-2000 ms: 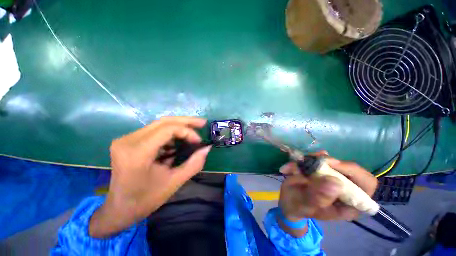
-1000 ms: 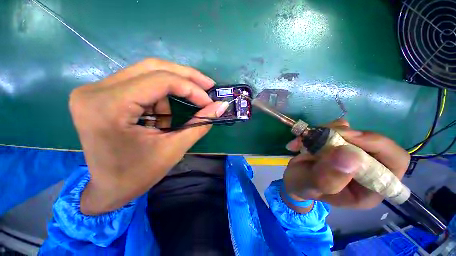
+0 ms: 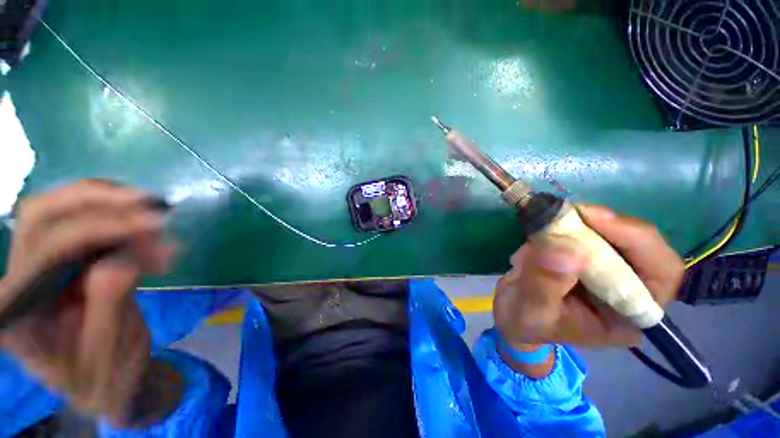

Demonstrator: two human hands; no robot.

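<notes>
A rounded black watch case with a circuit board (image 3: 382, 205) lies on the green mat, untouched. The solder wire (image 3: 201, 161) runs from the upper left and curves to a free end just below the case. My right hand (image 3: 582, 287) holds the soldering iron (image 3: 611, 274) by its cream wrapped grip. Its bare tip is up and to the right of the case, apart from it. My left hand (image 3: 90, 291) is blurred at the left, away from the case. It is closed around a dark thin tool, probably the tweezers (image 3: 43, 287).
The fume fan (image 3: 714, 43) stands at the upper right, with yellow and black cables (image 3: 742, 201) below it. A black gridded tray (image 3: 727, 278) is beside the bench edge at right. White paper (image 3: 13, 154) lies at the far left.
My left hand has let go of the case and moved far left. The solder wire end now lies below the case. The iron's tip has moved up, away from the board.
</notes>
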